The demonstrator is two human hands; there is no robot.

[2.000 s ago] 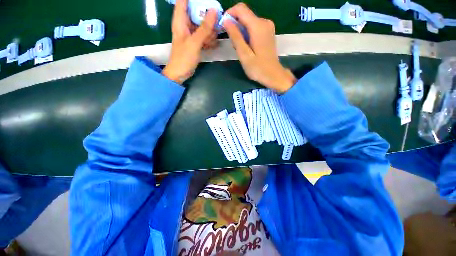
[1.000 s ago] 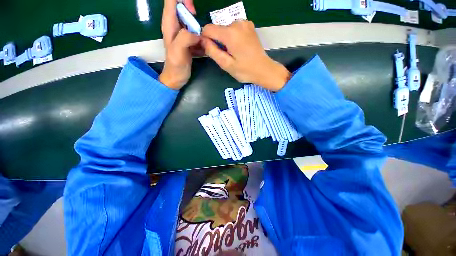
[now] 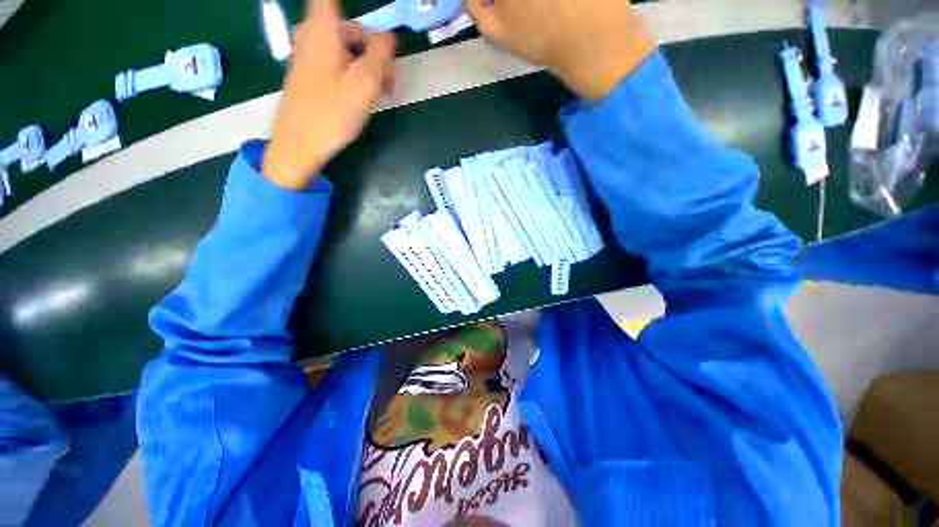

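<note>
A light blue watch (image 3: 424,12) with a strap on its left side is at the top edge, over a white paper slip (image 3: 450,30) on the belt. My left hand (image 3: 327,88) is left of it, fingers apart, with nothing seen in it. My right hand (image 3: 561,39) is close to the watch's right side. It is cut off by the top edge, and its grip is hidden. Loose light blue straps (image 3: 515,211) lie fanned in a pile on the dark green worktop (image 3: 134,257) before me.
Part-assembled watches (image 3: 194,72) lie on the green belt at left. A pale rail (image 3: 232,121) divides belt and worktop. Two watches (image 3: 808,134) lie at right, beside a crinkled clear plastic bag (image 3: 896,124). Blue clothing of other people shows at both sides.
My left hand has come off the watch and moved left, opening. The watch now shows face up over the slip. My right hand has moved up and right. The view has shifted and tilted.
</note>
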